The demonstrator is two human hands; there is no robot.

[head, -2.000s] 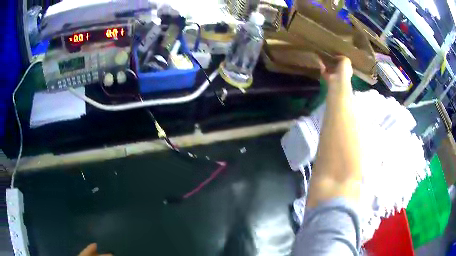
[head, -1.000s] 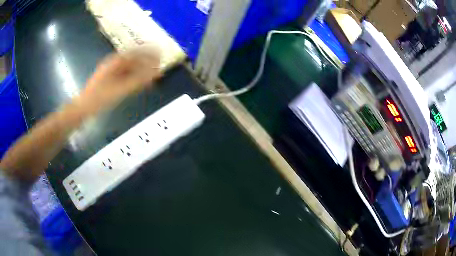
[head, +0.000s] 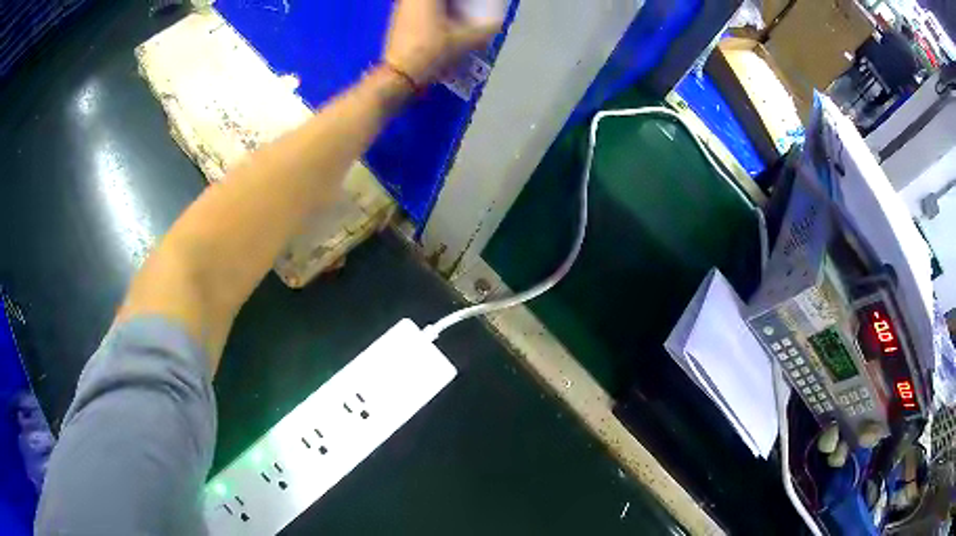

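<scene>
My left hand is at the top edge beside the grey post, partly cut off and blurred. A small pale thing shows at its fingers; whether the hand grips it I cannot tell. My left forearm crosses above the yellowish pad and hides part of it. The white bench power strip lies below on the dark mat, its near end cut off or behind my sleeve. Its cord runs up past the post to the rear. Greenish light spots show on the strip. My right hand is not in view.
The grey upright post stands at the bench's back edge, beside a blue panel. White paper sheets lie right of it, next to the power meter with red digits. An open cardboard box is further back.
The view has swung left from the rear shelf and white pile to the post. Since one second ago, my left hand has moved from over the yellowish pad up to beside the post.
</scene>
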